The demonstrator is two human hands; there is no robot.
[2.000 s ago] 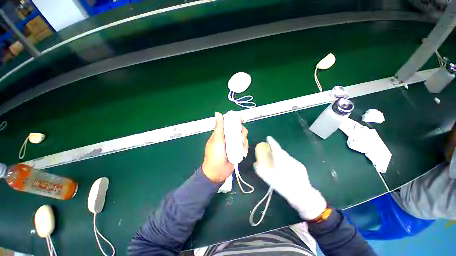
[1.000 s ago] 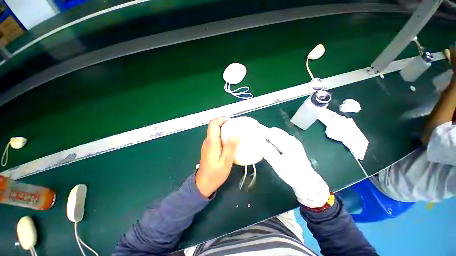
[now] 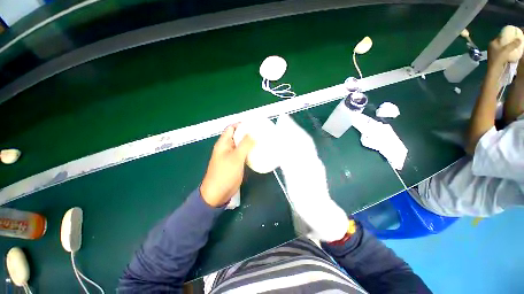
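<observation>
My bare left hand (image 3: 225,166) grips a round cream-white unit (image 3: 261,152) above the dark green bench, near the rail. My right hand (image 3: 296,152), in a white glove, is raised against the unit's right side. The glove is blurred and overexposed, so its fingers and any cloth in it cannot be made out. A small white piece (image 3: 234,200) lies on the bench, partly hidden by my left wrist. At the left lie a slim white unit (image 3: 72,229) and an oval cream unit (image 3: 18,266), both with cord loops.
Beyond the metal rail (image 3: 143,144), the belt carries spaced units (image 3: 273,68). A solvent bottle (image 3: 343,116), a crumpled wipe (image 3: 388,109) and a white cloth (image 3: 385,142) are at right. A drink bottle (image 3: 22,223) is at left. A neighbouring person's hand (image 3: 503,50) holds a unit.
My left hand has gone from a slim-looking white unit to a round face-on one. My gloved hand, earlier apart with a unit, came to this unit and has moved up along it. The view shifted.
</observation>
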